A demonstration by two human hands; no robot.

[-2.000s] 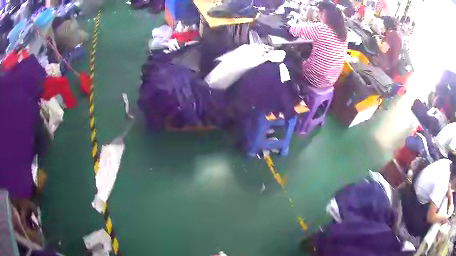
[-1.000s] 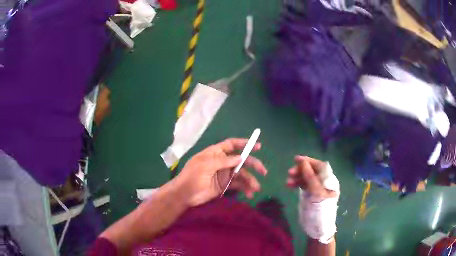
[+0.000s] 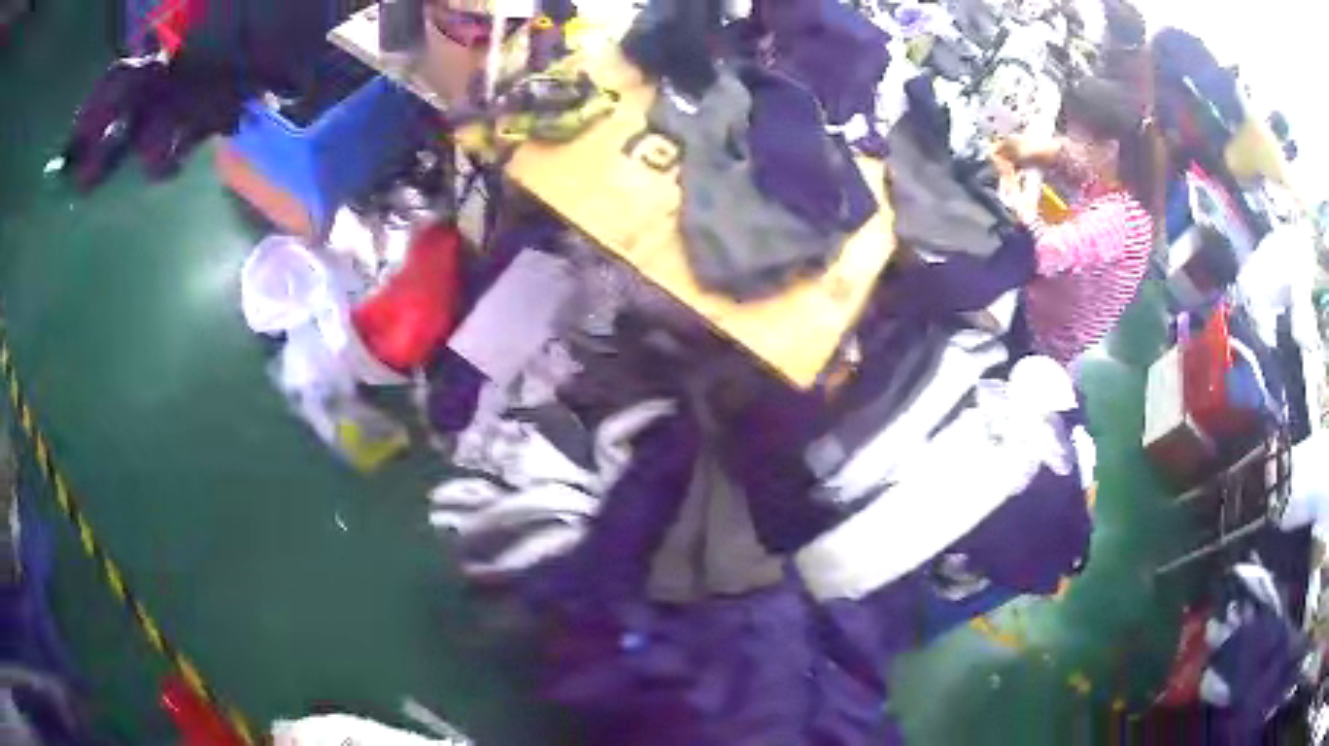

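Neither of my hands is in the picture. Nearest in front of me lies a heap of dark purple garment pieces [image 3: 714,663], blurred at the bottom middle. A long white cloth [image 3: 933,503] lies across its right side. Striped white-and-grey cloth [image 3: 525,510] lies at its left edge. Behind the heap is a light wooden table [image 3: 620,219] with grey cut pieces [image 3: 743,204] and dark purple cloth on top.
A person in a red-and-white striped top [image 3: 1090,270] is at the table's right. A blue box [image 3: 328,146], a red cloth [image 3: 413,299] and clear plastic bags [image 3: 292,292] are at the left. Yellow-black tape [image 3: 95,539] crosses the green floor. A red-and-white box [image 3: 1188,386] is at the right.
A second ago both hands were in view, the left with a thin white object; now both are out. The view has swung right, bringing the heap and table nearer.
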